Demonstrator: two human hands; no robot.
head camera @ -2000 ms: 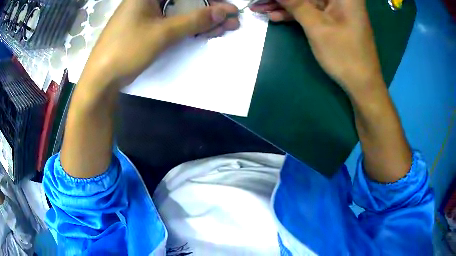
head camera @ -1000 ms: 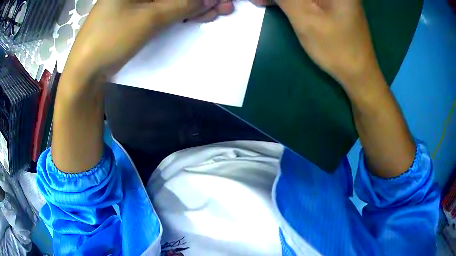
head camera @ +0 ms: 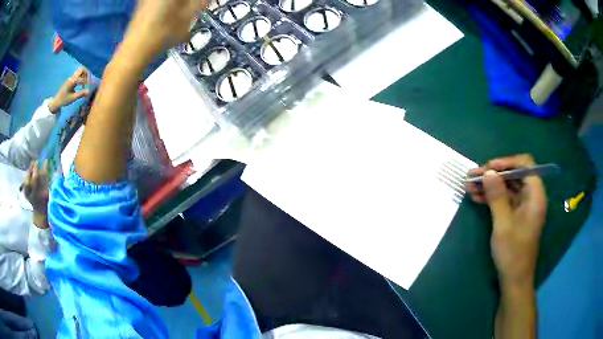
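My right hand [head camera: 516, 212] holds silver-grey tweezers [head camera: 522, 173] at the right edge of a white backing sheet [head camera: 350, 192]. The tweezers' tip end is by fine grey parallel rows of strip adhesives(?) [head camera: 453, 177] on that sheet. My left hand [head camera: 165, 23] is raised at the top left, cut by the frame's top edge and blurred; I cannot tell whether it holds anything. Beside it a stack of clear blister trays [head camera: 248, 109] carries round parts [head camera: 235, 85], white discs crossed by a dark bar.
A red tray edge [head camera: 155, 126] lies left of the blister trays. A small yellow-headed item [head camera: 574, 201] lies on the dark green mat [head camera: 456, 99] at the right. A blue cloth and a white cylinder [head camera: 546, 85] are at the top right. A coworker in a white smock [head camera: 26, 218] is at the far left.
The view has swung left, bringing in the blister trays and a coworker. My hands, close together before, are now far apart: the left at the trays, the right at the sheet's right edge with the tweezers.
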